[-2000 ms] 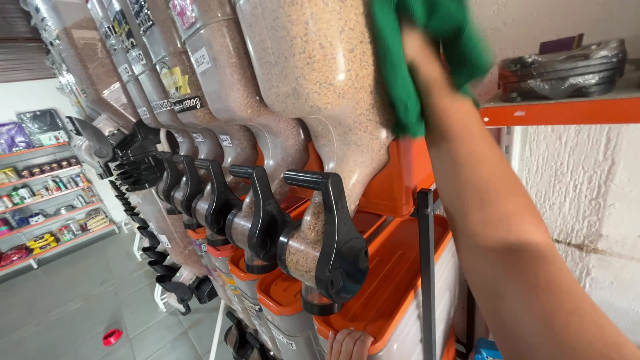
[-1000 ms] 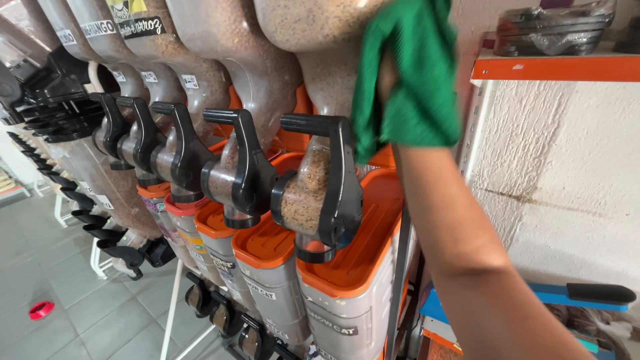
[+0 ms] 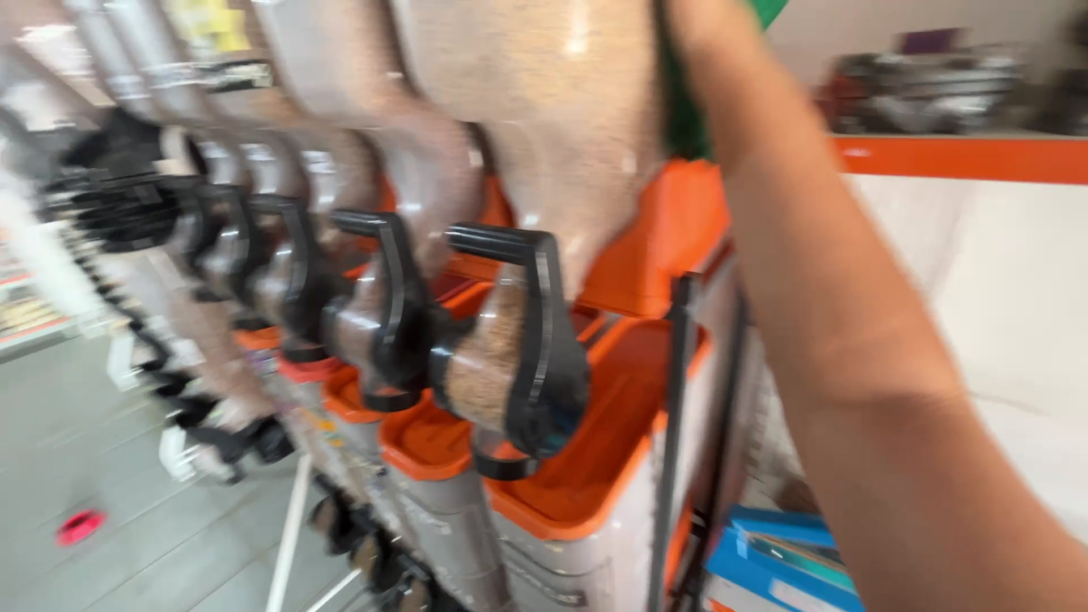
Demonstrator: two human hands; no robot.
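A bare right forearm crosses the right side of the view, and my right hand (image 3: 705, 21) is at the top edge, partly cut off. It presses a green cloth (image 3: 687, 106) to the right side of a clear bulk dispenser (image 3: 544, 102) filled with grain-like pellets. Most of the cloth and the fingers are hidden. Below them, the dispenser's black handle (image 3: 544, 340) sits over an orange-lidded bin (image 3: 586, 459). My left hand is not in view. The picture is blurred.
More dispensers with black handles (image 3: 387, 297) run leftward in a row. An orange-edged shelf (image 3: 960, 160) holds plastic-wrapped items at the right. A blue box (image 3: 782, 561) lies low at the right. A red ring-like object (image 3: 81, 528) is on the tiled floor.
The right hand with the green cloth has gone up toward the top edge since one second ago. The left hand, seen on the orange lid two seconds ago, is out of view.
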